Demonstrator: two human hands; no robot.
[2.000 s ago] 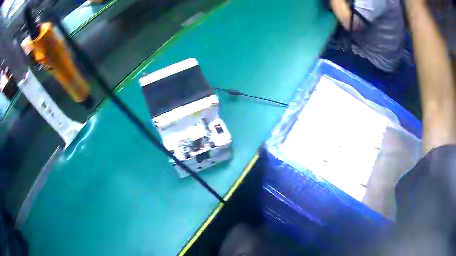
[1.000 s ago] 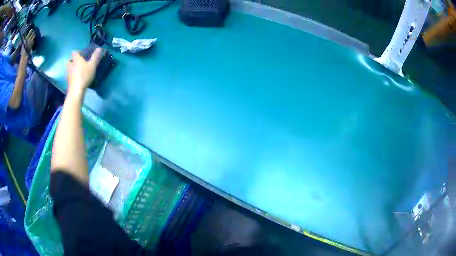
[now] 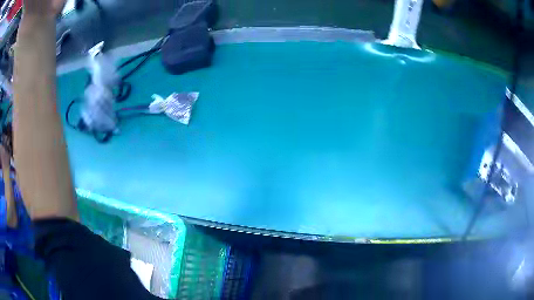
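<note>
My left forearm crosses the left side of the view. My left hand [image 3: 42, 6] is cut off at the top left edge, so its fingers and anything in them are hidden. My right hand is not in view. A black housing [image 3: 188, 51] lies at the back left of the green bench, with another dark unit [image 3: 193, 14] behind it. Black cords [image 3: 136, 58] run from there to the left. A crinkled clear plug bag [image 3: 178, 107] lies on the bench on a cord end. Another clear bag [image 3: 99, 108], blurred, lies among coiled cord beside my forearm.
A film-lined green crate [image 3: 180, 252] stands against the near side, with a white piece [image 3: 142, 272] inside and a blue crate [image 3: 237, 269] beside it. The screw feeder [image 3: 497, 176] is at the right, behind a hanging cable. A white post [image 3: 405, 23] stands behind. Blue clothing shows far left.
The view has swung left, then tilted. My left hand has moved off the dark unit it was on at the bench's left and up to the top left edge. The screw feeder shows more clearly.
</note>
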